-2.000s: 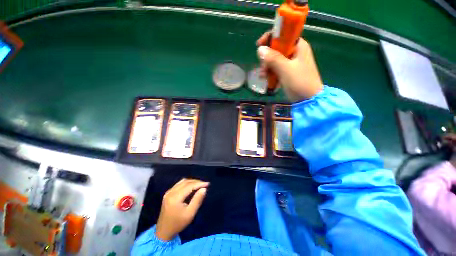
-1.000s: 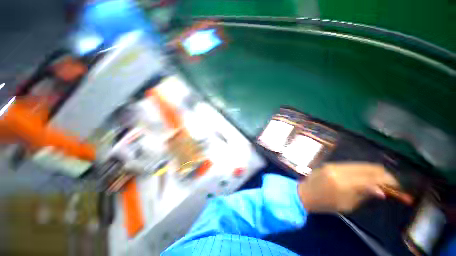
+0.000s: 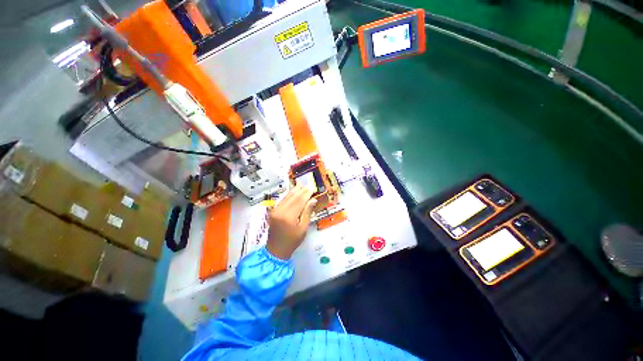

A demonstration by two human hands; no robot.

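Note:
My left hand (image 3: 288, 220) is at the white machine (image 3: 384, 211), over the right orange fixture (image 3: 329, 199). Its fingers are on a smartphone mid-frame (image 3: 307, 179) with a dark end and a pale block, lying in that fixture; the hand hides its near part. The second fixture (image 3: 210, 185), to the left, holds a dark piece. The black phone tray (image 3: 539, 300) lies to the right with two orange-edged mid-frames (image 3: 462, 213) (image 3: 493, 252) in its nearest slots. My right hand is not in view.
The orange machine head (image 3: 173, 56) rises behind the fixtures. A lit touchscreen controller (image 3: 392, 38) stands beyond. The red emergency stop (image 3: 376, 244) and green buttons (image 3: 349, 250) are on the front edge. A round dish (image 3: 624, 247) is at the right; cardboard boxes (image 3: 77, 211) are at the left.
The view has swung left to the machine. My left hand has moved from over the tray to the right fixture. My right hand, earlier holding the orange screwdriver, has left the view.

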